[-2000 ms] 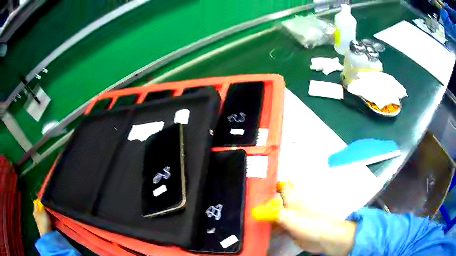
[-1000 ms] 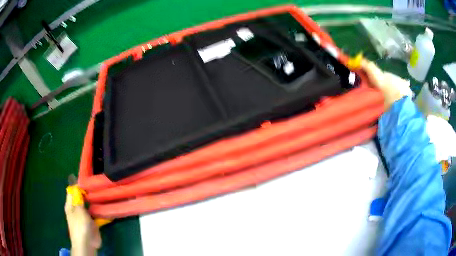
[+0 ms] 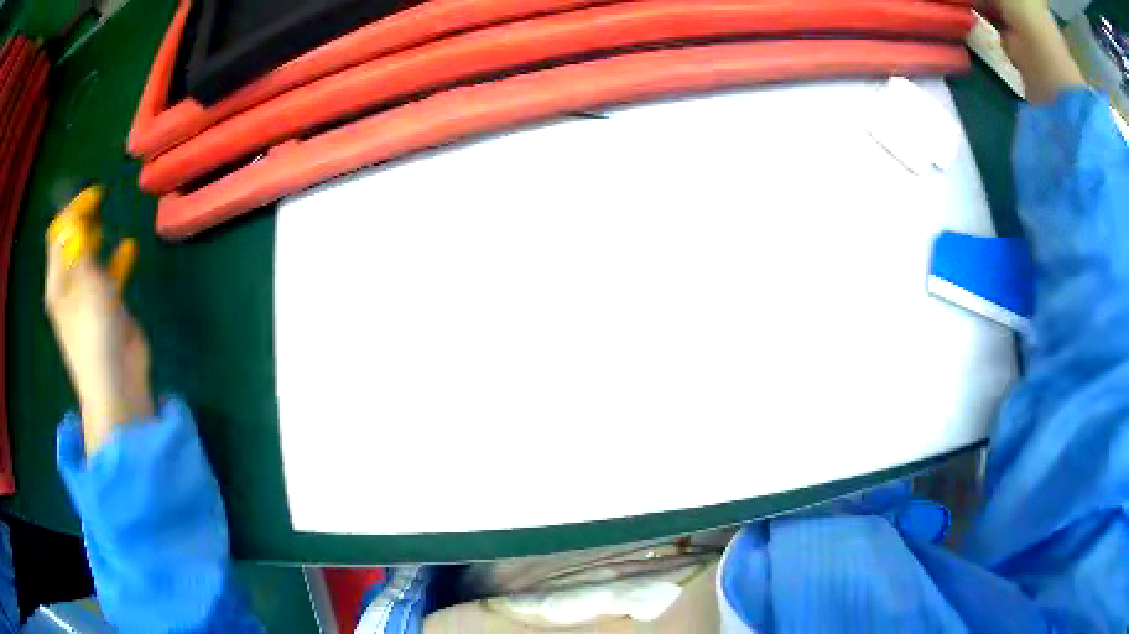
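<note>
The stack of red foam trays (image 3: 557,93) lies along the top of the view, at the far edge of the white work mat (image 3: 619,322). Part of a black tray (image 3: 266,43) shows on top of it; the rest is cut off by the picture's edge. My left hand (image 3: 97,303), with yellow-orange finger cots, is off the stack at its left, fingers apart and empty. My right hand (image 3: 1038,43) is at the stack's right end, cut off by the top edge, its fingers out of the picture.
A blue scraper or brush (image 3: 982,275) with a white edge lies on the mat's right side, by my right sleeve. A white wipe (image 3: 914,124) lies at the mat's far right corner. More red trays (image 3: 19,186) stand at the far left. The bench edge is near my body.
The tray stack has moved away from me to the mat's far side. My left hand has let go of it and moved left. My right hand has moved farther up and right.
</note>
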